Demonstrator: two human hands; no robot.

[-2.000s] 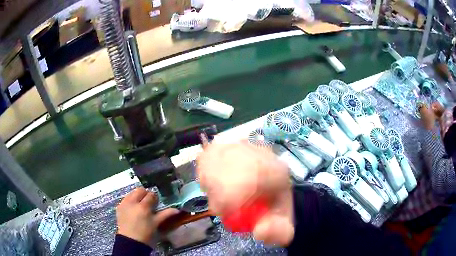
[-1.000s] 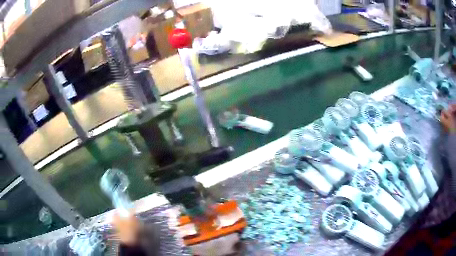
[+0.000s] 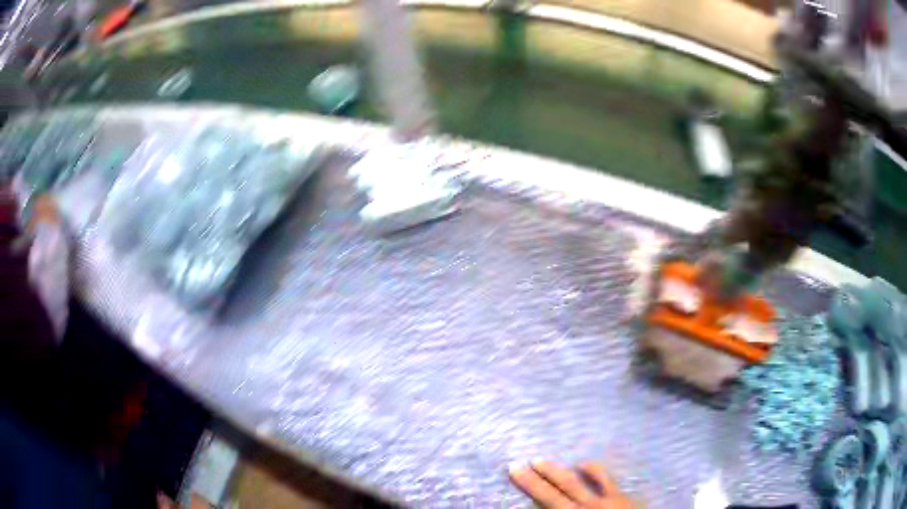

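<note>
My right hand [image 3: 572, 487] shows at the bottom edge, cut off there. Its fingers are spread on the silvery bench covering [image 3: 398, 348], and no object shows in them. My left hand is not clearly in view; a small skin-coloured patch at the bottom left edge is too cut off to tell. The orange press fixture [image 3: 711, 313] is at the right under the dark, blurred press [image 3: 796, 169]. No part can be made out in it. A heap of small mint fittings [image 3: 796, 388] lies right of the fixture.
Part-assembled fans [image 3: 845, 462] lie at the far right. White-mint handle shells [image 3: 408, 189] stand by the conveyor [image 3: 557, 94]. A blurred bag of mint parts [image 3: 199, 209] is at the left, beside a person's arm [image 3: 45, 258]. A carton [image 3: 269, 487] is below the bench edge.
The view has swung left, so the press and fans now appear far right. The left hand and its fan have left clear view. The right hand now shows on the bench; the lever knob has left view.
</note>
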